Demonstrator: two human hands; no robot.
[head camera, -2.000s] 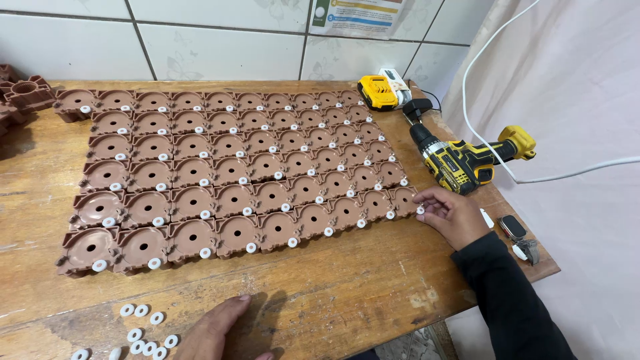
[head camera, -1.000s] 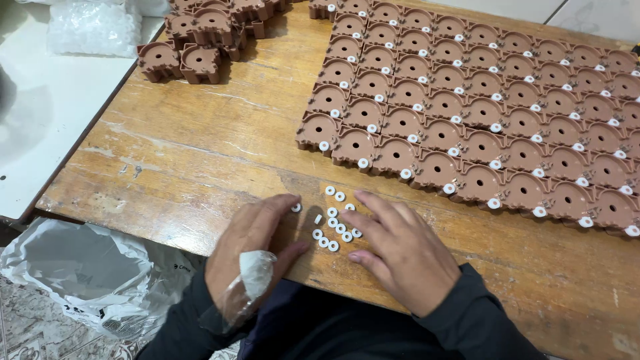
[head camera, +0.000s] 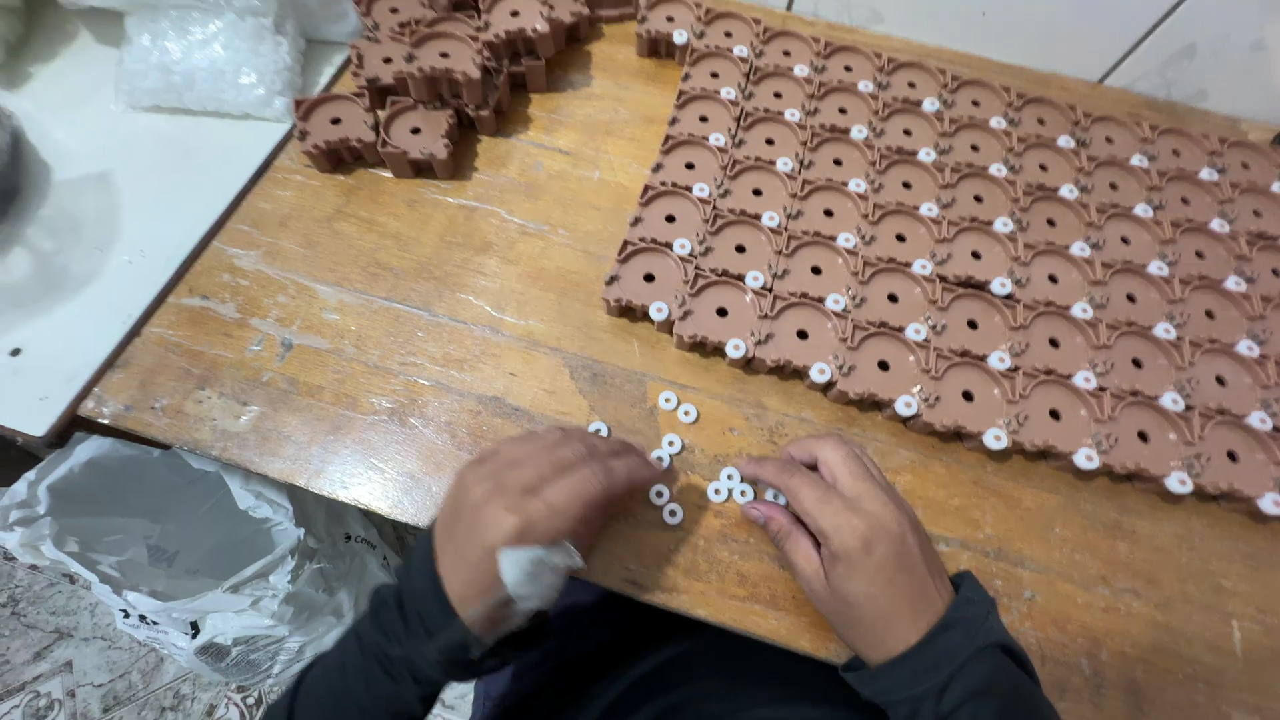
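Note:
Small white plastic rings (head camera: 687, 413) lie loose on the wooden table near its front edge. Over the left side of them is my left hand (head camera: 545, 495), slightly blurred, with a white patch at the wrist; its fingertips are by a few rings, and whether it grips one is hidden. My right hand (head camera: 840, 530) rests at the right of the rings, thumb and index finger apart around one ring (head camera: 775, 495), touching or close to a small cluster. Beyond them, rows of brown plastic housings (head camera: 803, 335) stand side by side, each visible one with a white ring at a corner.
More brown housings (head camera: 418, 130) are piled at the table's back left. A clear bag of small white pieces (head camera: 210, 60) lies on the white surface (head camera: 60, 300) at the left. Below the table edge hangs or stands an open white plastic bag (head camera: 150, 530).
The view has swung left since the oldest frame, where my right hand was at the right end of the housings. Since one second ago, the rings have spread into separate groups between my hands.

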